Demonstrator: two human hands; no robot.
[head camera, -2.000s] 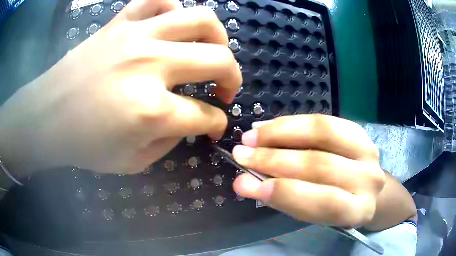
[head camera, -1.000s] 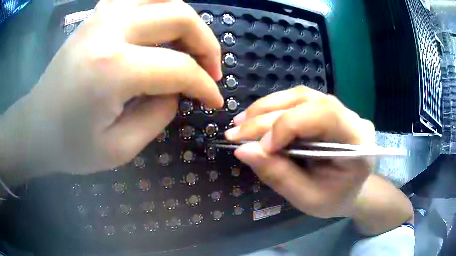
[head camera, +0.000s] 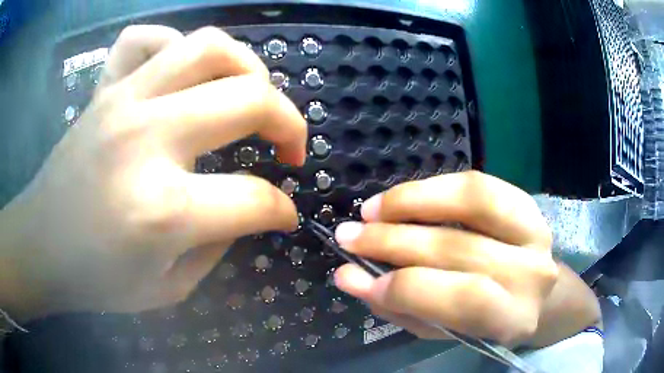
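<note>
The black component tray (head camera: 466, 95) lies in front of me. Small silver round components (head camera: 316, 111) sit in many of its pockets at the left, middle and bottom. Pockets at the upper right are plain dark hollows. My right hand (head camera: 451, 255) holds the metal tweezers (head camera: 357, 260), their tips over the tray close to my left thumb. My left hand (head camera: 182, 167) is over the left of the tray, thumb and index finger apart, no object visible between them. It hides many pockets. A white tray label (head camera: 86, 61) shows at the upper left corner.
Dark stacked trays (head camera: 582, 95) with many thin edges stand at the right. A green mat (head camera: 506, 95) lies between them and the tray. Clear plastic packaging (head camera: 653, 131) is at the far right edge. A second white label (head camera: 382, 334) shows at the lower tray edge.
The tray appears slightly lower and further left in the picture. The tweezers have swung from nearly level to slanting down to the right. My left thumb has moved down, near the tweezer tips.
</note>
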